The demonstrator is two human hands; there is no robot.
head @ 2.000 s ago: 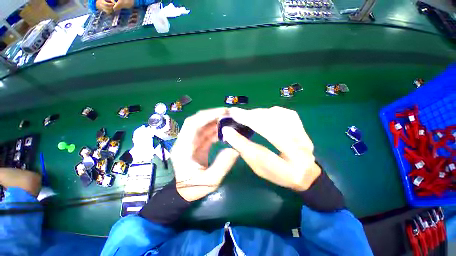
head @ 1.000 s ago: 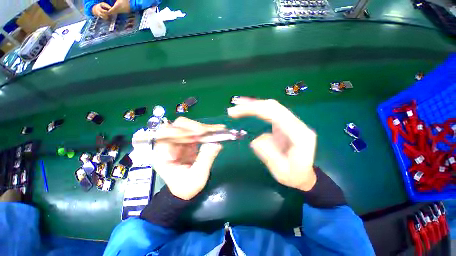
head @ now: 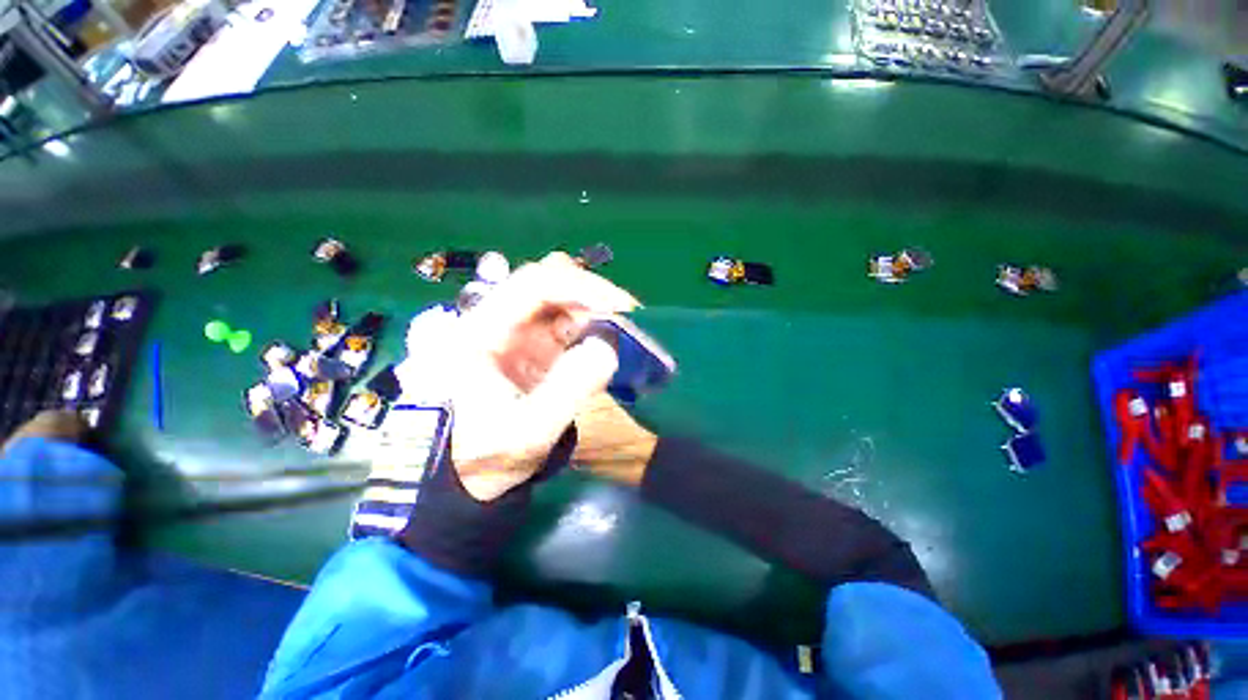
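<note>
My left hand (head: 513, 376) is near the middle and grips a smartwatch unit (head: 637, 358) between thumb and fingers. The unit is tilted, with a glossy dark face and a pale edge, slightly blurred. My right hand (head: 609, 440) reaches across below the left one; its fingers are hidden behind the left hand, so its hold cannot be told. Open smartwatch units with yellow and white insides lie in a pile (head: 318, 397) at left. More open units, such as one with its black screen beside it (head: 739, 272), lie spaced across the green surface.
A smartphone (head: 397, 472), white wipes (head: 433, 335) and a blue stick (head: 158, 386) lie left. A black tray (head: 48, 358) is far left, beside another person's blue sleeve (head: 62, 492). Right are two blue-faced parts (head: 1021, 449) and a blue basket (head: 1115, 547) of red clamps (head: 1174, 499).
My right hand has moved left, across and behind my left hand. The unit in my left hand now shows its dark face instead of its edge. The view has shifted, so the basket sits lower right.
</note>
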